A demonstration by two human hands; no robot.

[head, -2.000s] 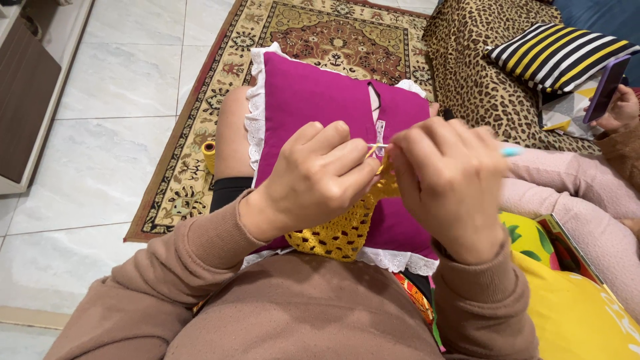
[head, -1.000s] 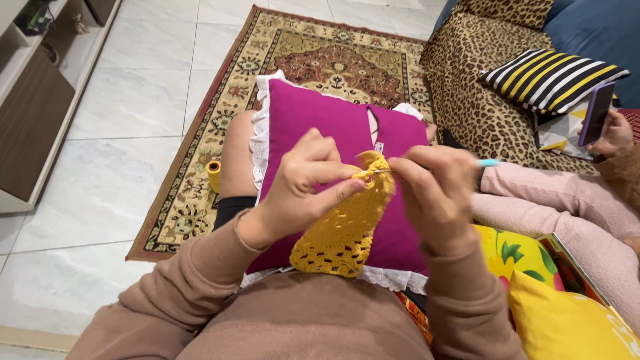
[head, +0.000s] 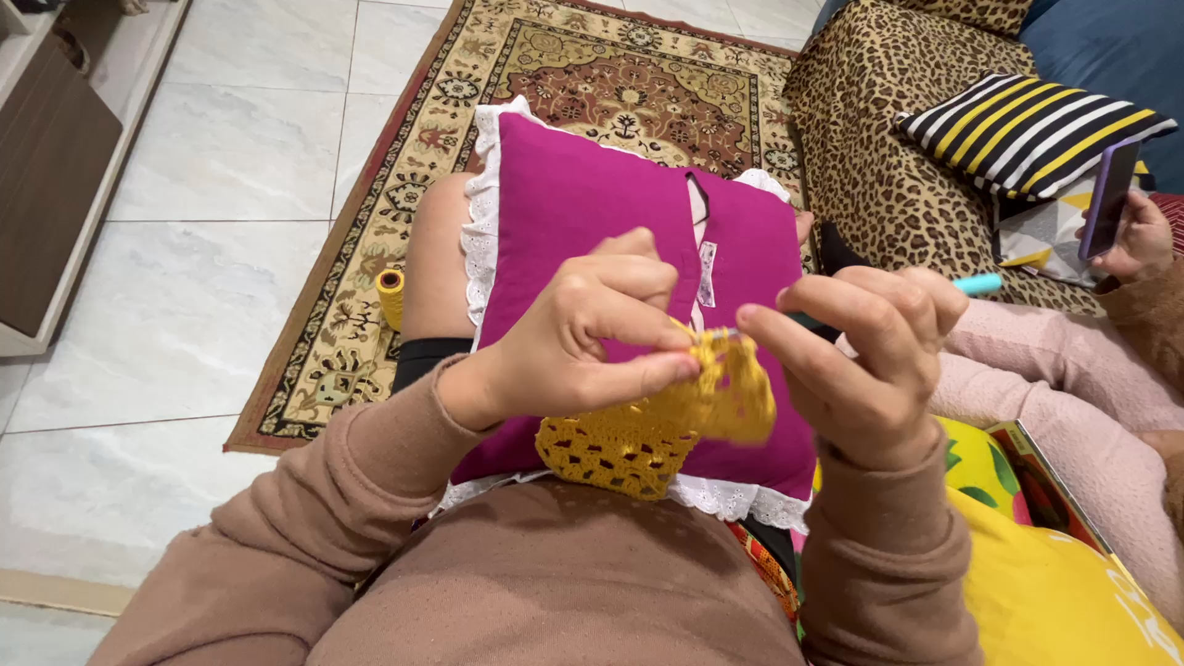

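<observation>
Between thumb and forefinger, my left hand (head: 592, 333) pinches the top edge of a yellow crochet piece (head: 620, 449) with an openwork pattern. My right hand (head: 860, 351) holds a crochet hook (head: 977, 284) with a turquoise end, its metal shaft at the stitches beside my left fingertips. The piece hangs over a magenta cushion (head: 583, 222) with white lace trim, which lies on my lap. A cone of yellow yarn (head: 390, 298) stands left of my thigh, on the rug side.
A patterned rug (head: 370, 268) covers part of the tiled floor. At the right, a person's hand (head: 1140, 236) holds a phone (head: 1108, 199), near a striped cushion (head: 1031, 134) on a leopard-print cover (head: 851, 120). A yellow cushion (head: 1027, 583) and a book (head: 1054, 490) lie beside me.
The crochet piece, upright between my hands a second ago, now has its upper part folded over to the right. My right fingers have spread more around the hook.
</observation>
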